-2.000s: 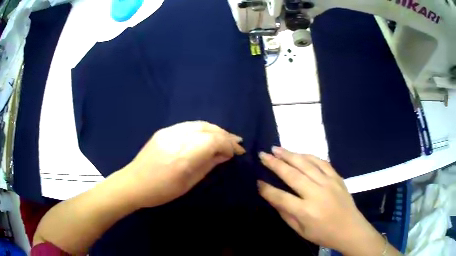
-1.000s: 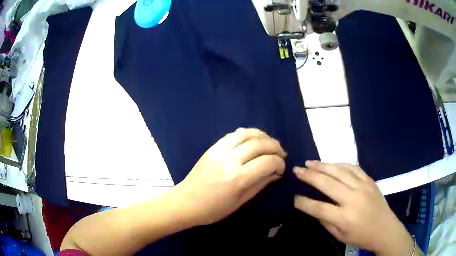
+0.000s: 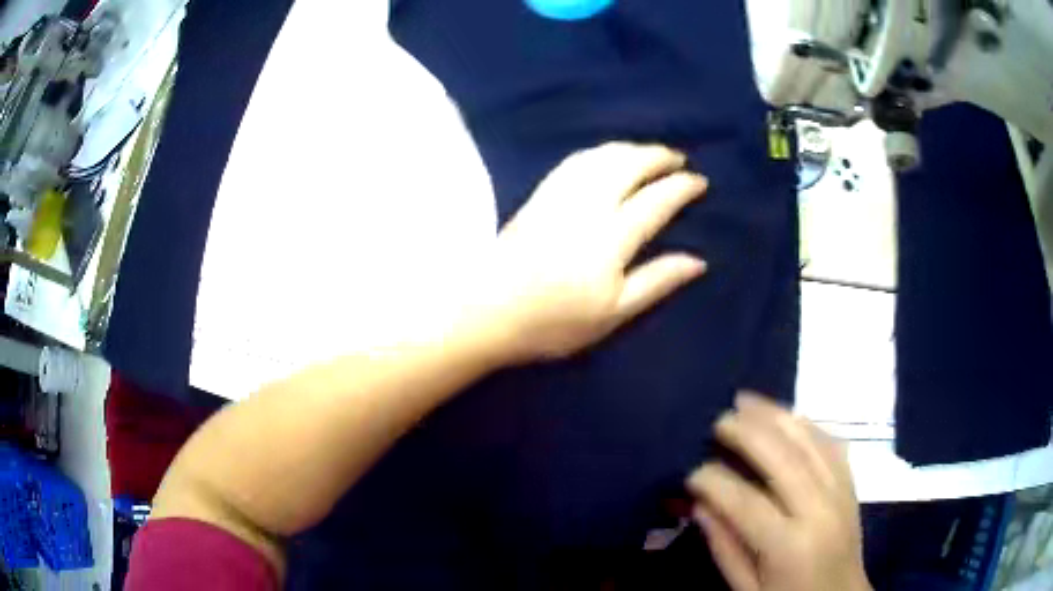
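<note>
A navy cloth panel [image 3: 554, 427] lies over the table and hangs over its front edge. Its right edge runs up to the yellow-marked presser foot [image 3: 778, 141] of the white sewing machine [image 3: 797, 52]. My left hand [image 3: 606, 237] lies on the cloth left of the machine, palm down, fingers apart. My right hand [image 3: 785, 491], slightly blurred, is lower right at the cloth's edge near the table front, fingers bent; whether it pinches the cloth is unclear.
Another navy panel [image 3: 970, 289] lies at the right, under and beside the machine arm. A long navy strip [image 3: 191, 196] lies along the left of the white table [image 3: 335, 196]. A blue round object [image 3: 569, 7] sits at the top. Blue baskets [image 3: 46, 508] show lower left and lower right.
The view has shifted left, so things sit further right. My left hand has opened from its pinch and moved up the cloth, flat. My right hand has come away from it, lower down.
</note>
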